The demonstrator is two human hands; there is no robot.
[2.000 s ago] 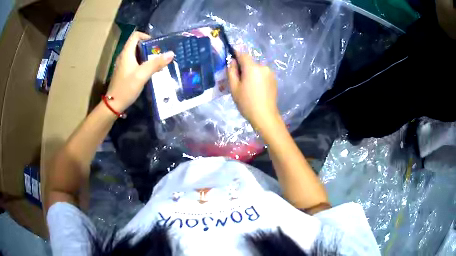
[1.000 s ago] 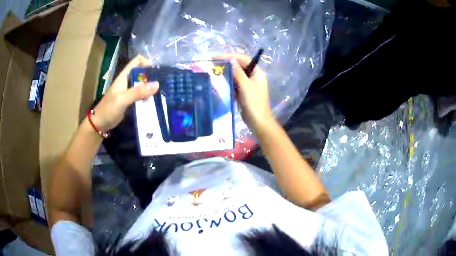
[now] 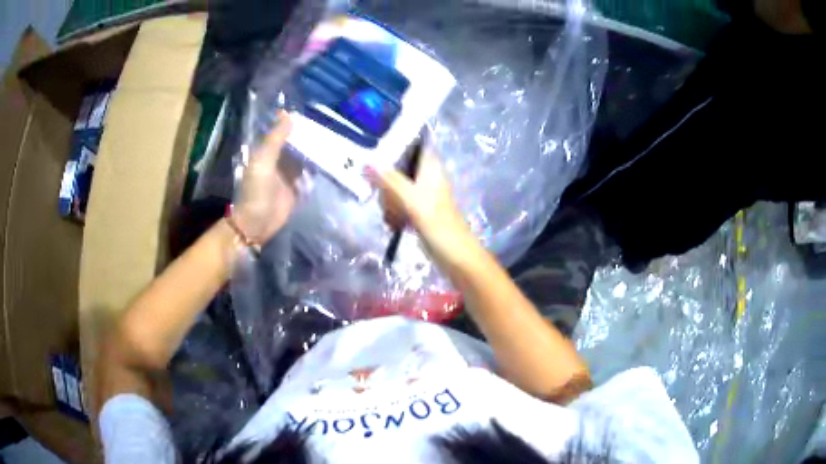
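Note:
The retail box (image 3: 362, 95) is white with a dark keypad phone picture and is tilted over the large clear plastic bag (image 3: 507, 136) on my lap. My left hand (image 3: 269, 186) is at the box's lower left corner, with its fingers partly hidden behind film and the box. My right hand (image 3: 418, 195) is at the box's lower right edge, thumb against it, and also holds a slim black tool (image 3: 393, 243) that points down toward me. A red item (image 3: 412, 304) shows under the bag. Whether film is still on the box is unclear.
An open brown carton (image 3: 136, 181) stands on my left, with blue-edged boxes (image 3: 78, 184) inside. A green bench edge (image 3: 634, 20) runs along the top. A person in black (image 3: 688, 118) is at the upper right. Clear film (image 3: 670, 326) covers the floor at the right.
The box has turned and moved up and away from me. My left hand has shifted to its lower corner. My right hand has moved down to its near edge, and the tool now points toward me.

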